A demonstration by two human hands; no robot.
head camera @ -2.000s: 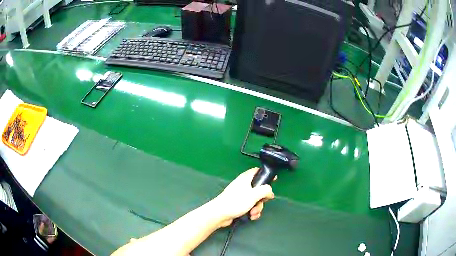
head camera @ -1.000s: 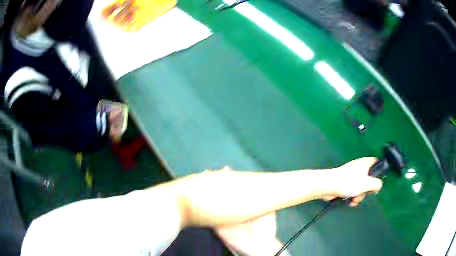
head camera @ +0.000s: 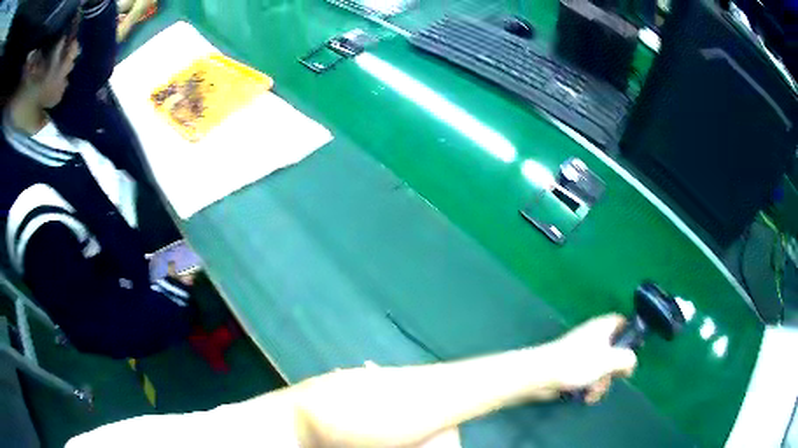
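My left hand (head camera: 599,359), on an arm reaching in from the lower left, is shut on the grip of a black barcode scanner (head camera: 658,311). The scanner's rounded head is over the glossy green strip (head camera: 455,188). A part-built phone (head camera: 564,201) lies flat on the strip, beyond and left of the scanner, not touching it. A second part-built phone (head camera: 335,50) lies farther off at the top. A pale patch of skin shows below my arm at the bottom edge; my right hand cannot be made out.
A seated person (head camera: 83,219) at left has a hand on a phone-like object (head camera: 173,260) below the table edge. An orange tray (head camera: 241,77) of small dark pieces rests on white paper (head camera: 262,140). Keyboard (head camera: 525,74), dark box (head camera: 595,39) and monitor (head camera: 713,122) stand beyond. White board (head camera: 774,394) at lower right.
Over two seconds the view has swung left, bringing the seated person into view. Since one second ago the keyboard and far phone have come back into view. My left hand still holds the scanner.
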